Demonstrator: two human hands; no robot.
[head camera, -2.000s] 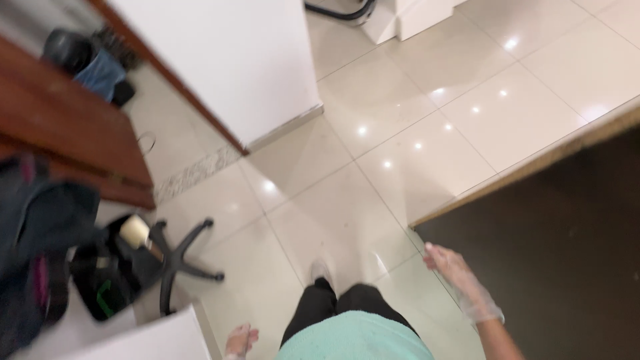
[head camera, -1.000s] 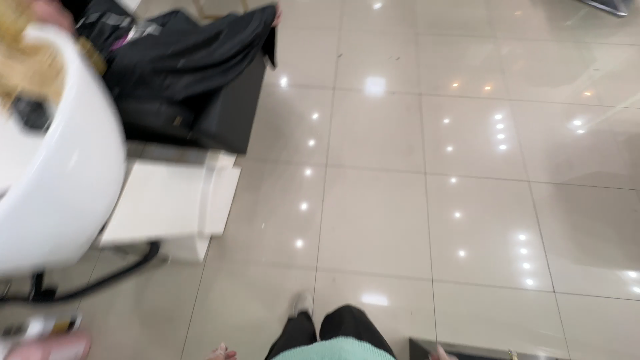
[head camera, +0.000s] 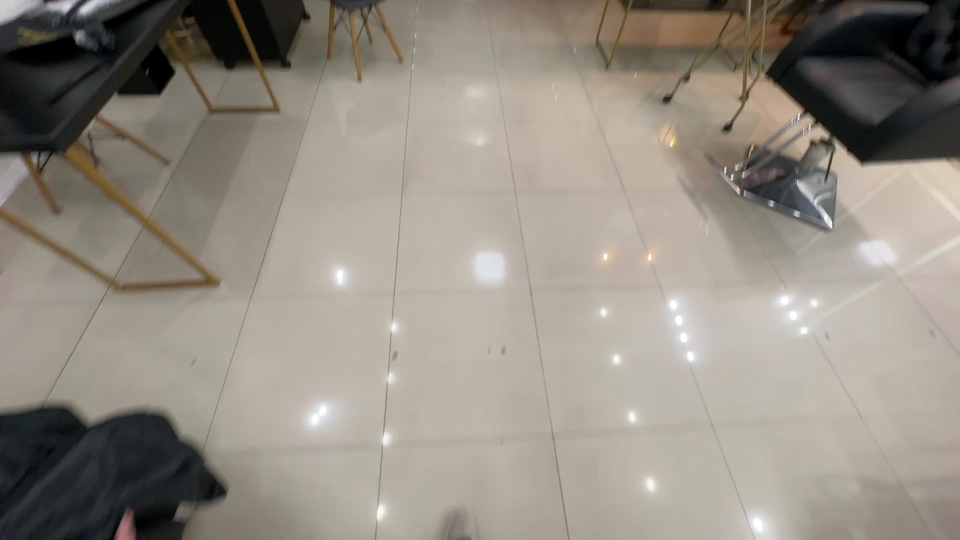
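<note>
Neither my left hand nor my right hand is in view. The tip of my shoe (head camera: 460, 525) shows at the bottom edge on the glossy tiled floor (head camera: 465, 360). In the lower left lies a black cloth, perhaps a cape (head camera: 127, 469), with a small pinkish patch at its lower edge; whether that is part of another person's hand I cannot tell.
A black table (head camera: 82, 97) with gold metal legs stands at the upper left, a black wheeled cabinet (head camera: 259, 30) behind it. A chair with wooden legs (head camera: 364, 30) is at the top. On the right are a black salon chair (head camera: 862, 82) and a gold-framed wheeled stand (head camera: 742, 67).
The view has swung up and forward across the floor. My hands, both visible two seconds ago, are out of view now. The white wash basin at the left has left the view.
</note>
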